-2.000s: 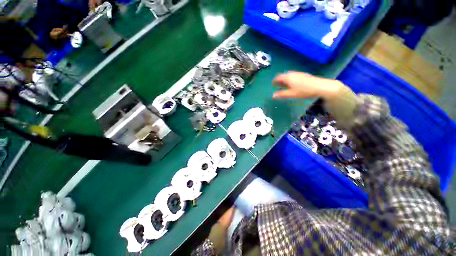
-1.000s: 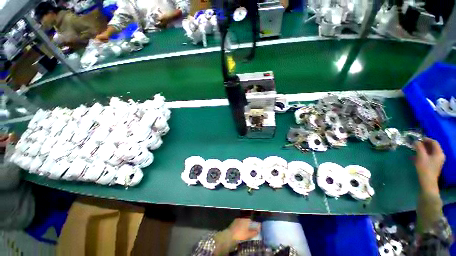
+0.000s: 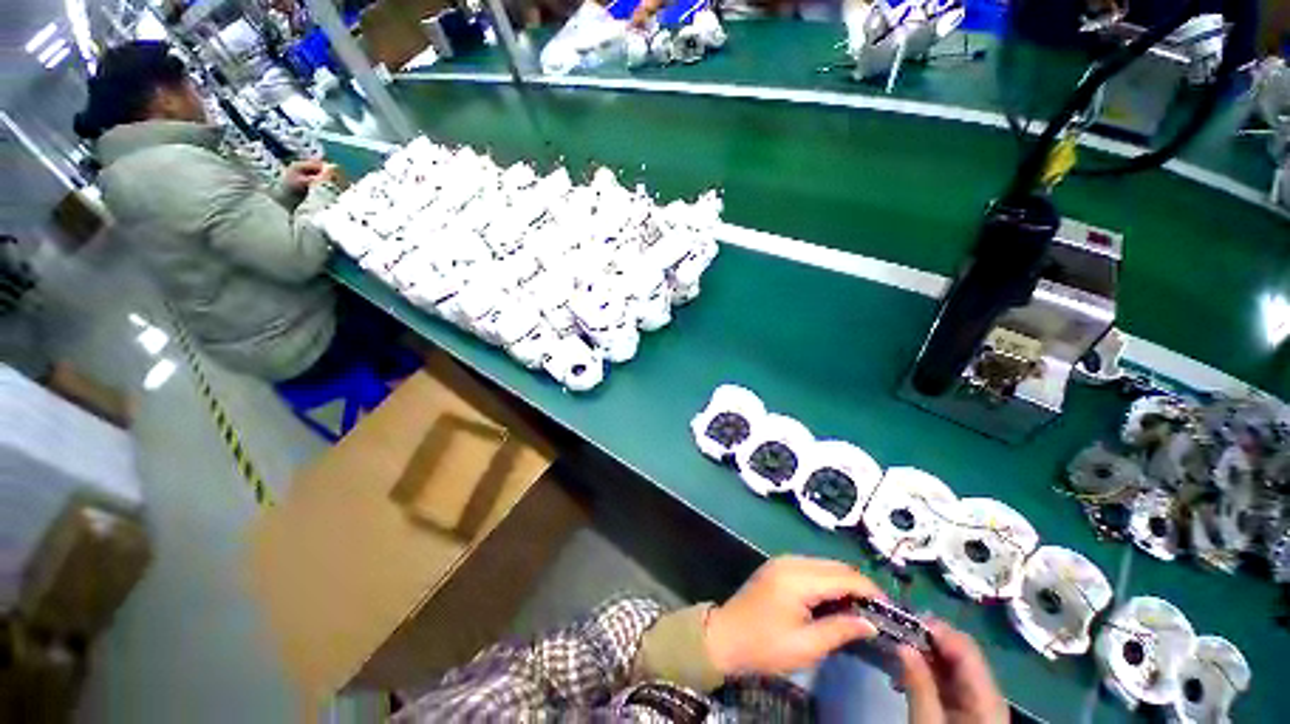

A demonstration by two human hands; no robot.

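My left hand (image 3: 795,617) is at the bottom centre, at the bench's front edge. Its fingers grip a small dark flat module (image 3: 891,620). My right hand (image 3: 965,682) is just right of it, partly cut off by the lower edge, with fingers at the module's other end. A row of white plastic housings (image 3: 983,546) runs along the front edge of the bench behind my hands. The left ones show dark round centres. The black electric screwdriver (image 3: 986,294) hangs in front of the grey metal screw feeder (image 3: 1054,318), untouched by either hand.
A dense stack of white housings (image 3: 531,255) covers the bench at left. A person in a padded jacket (image 3: 212,234) sits at the far left. A brown cardboard box (image 3: 410,509) stands below the bench. A module pile (image 3: 1203,474) lies at right. Another line runs behind.
The view has swung left. My right hand has left the module pile's right end and come to my left hand. My left hand has risen, and both now hold a dark module.
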